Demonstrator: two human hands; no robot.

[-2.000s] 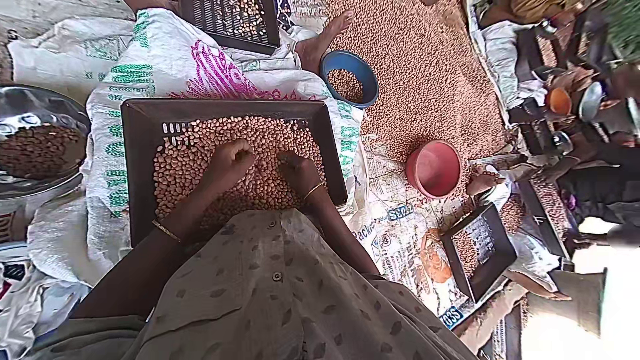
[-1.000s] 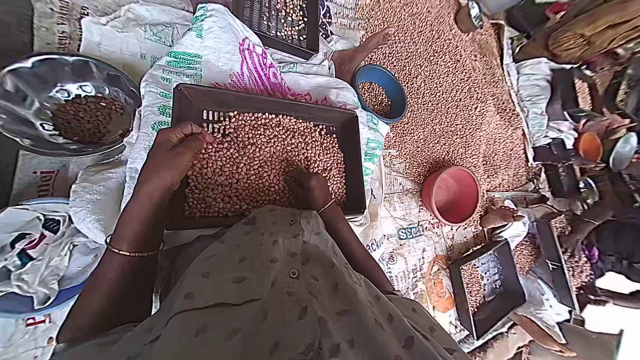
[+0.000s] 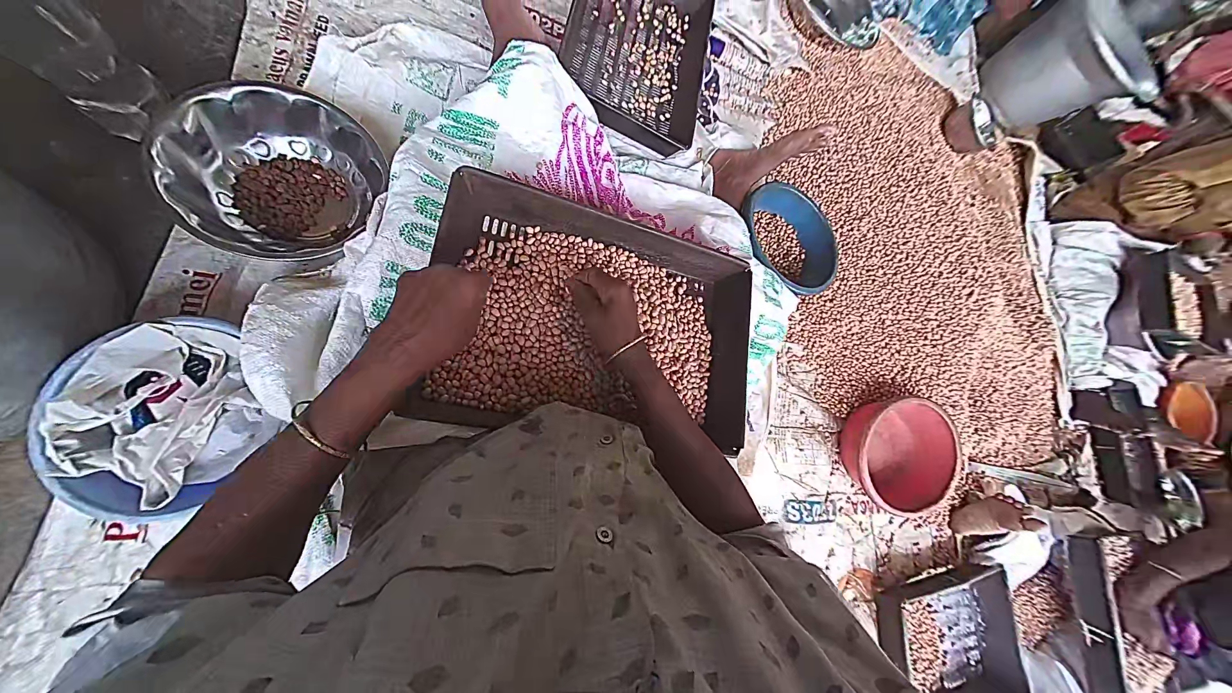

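Note:
A dark rectangular slotted tray (image 3: 729, 318) rests in my lap over white woven sacks, filled with a layer of pinkish-brown nuts or kernels (image 3: 529, 337). Over the tray's left part is my left hand (image 3: 438, 313), fingers curled at the edge of the layer; whether it holds a kernel is hidden. My right hand (image 3: 606, 308) is bent down over the middle of the kernels, its fingertips touching or close to them; its grip cannot be seen. Each wrist wears a thin bangle.
To the left stand a steel bowl (image 3: 361, 144) with darker pieces and a blue basin (image 3: 53, 472) holding white plastic bags. Rightward are a blue bowl (image 3: 818, 250), a red bucket (image 3: 905, 457) and a large kernel spread (image 3: 924, 269). Another slotted tray (image 3: 630, 106) lies ahead; people work at far right.
My left hand has come down from the tray's upper left corner area onto its left side. My right hand has moved up across the kernels. The view has shifted.

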